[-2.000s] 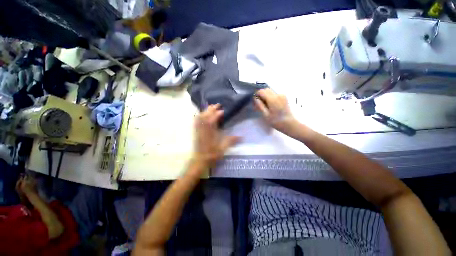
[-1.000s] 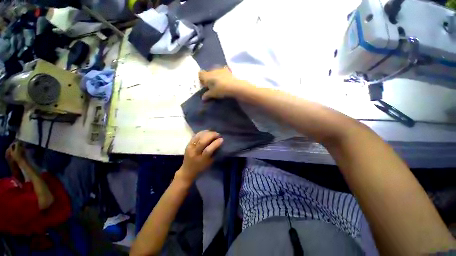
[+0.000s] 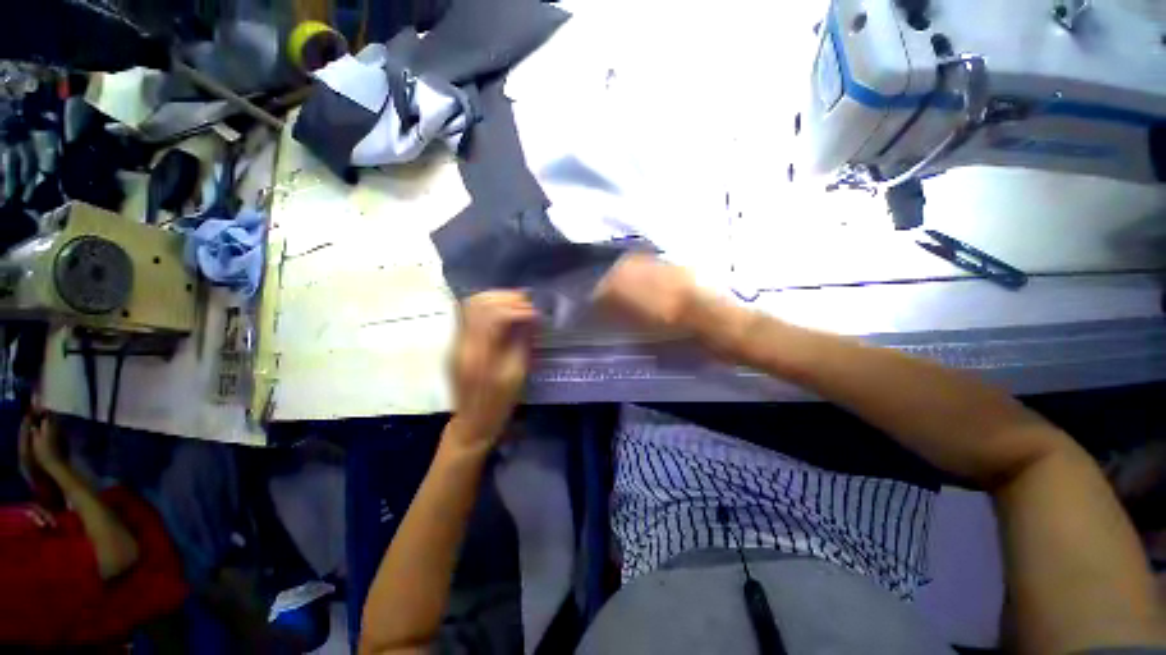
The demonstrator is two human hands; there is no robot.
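A dark grey fabric panel lies near the table's front edge, its near edge lifted and blurred. My left hand is at its near left edge, fingers closed on the cloth. My right hand grips its right side; the fingertips are blurred. Another dark grey piece lies behind it and joins or overlaps it; which, I cannot tell. A white and dark grey cloth bundle lies at the back left.
The white sewing machine stands at the right, with black thread snips in front. A yellowish machine and a light blue cloth are at the left. A person in red sits at lower left.
My right hand has moved from the panel's far edge down to its right side. The panel's near part, flat over the table edge before, is now lifted and folded back. My left hand has risen slightly.
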